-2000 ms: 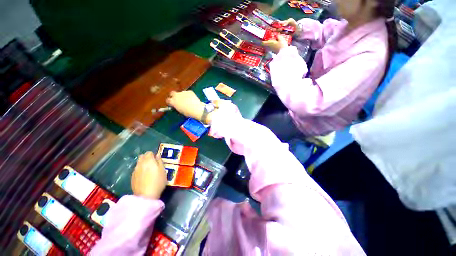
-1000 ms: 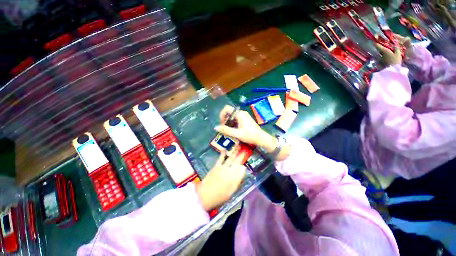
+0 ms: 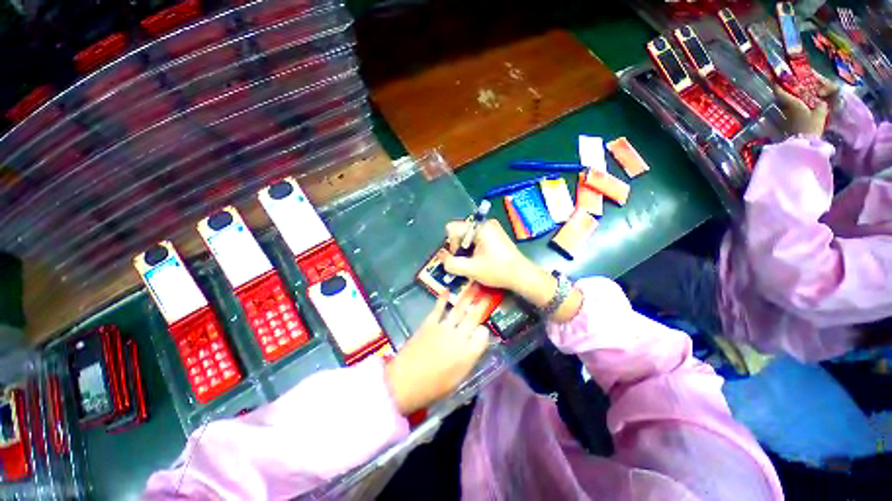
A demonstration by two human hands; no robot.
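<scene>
An opened flip phone [image 3: 486, 301], back side up with a pale, dark-centred frame and a red-orange half, lies at the near right of the clear blister tray [image 3: 416, 210]. My left hand [image 3: 440, 357] holds it with fingers spread on it, partly covering it. My right hand [image 3: 489, 262] grips a slim pen-like tool [image 3: 476, 221] over the pale half; its lower tip is hidden by the fingers. Several open flip phones [image 3: 265, 301] lie face up in the tray to the left, with white screens and red keypads.
Blue pens [image 3: 541, 166] and loose orange, blue and white rectangles [image 3: 576, 233] lie right. A brown board [image 3: 499, 88] and stacked clear trays [image 3: 293, 88] stand behind. Closed phones [image 3: 103, 377] and a side tray [image 3: 49, 431] are left. A coworker [image 3: 822, 235] in pink handles phones at right.
Over two seconds, my right hand has come from the brown board to the phone with the slim tool. My left hand has stayed at the phone. The view has swung left.
</scene>
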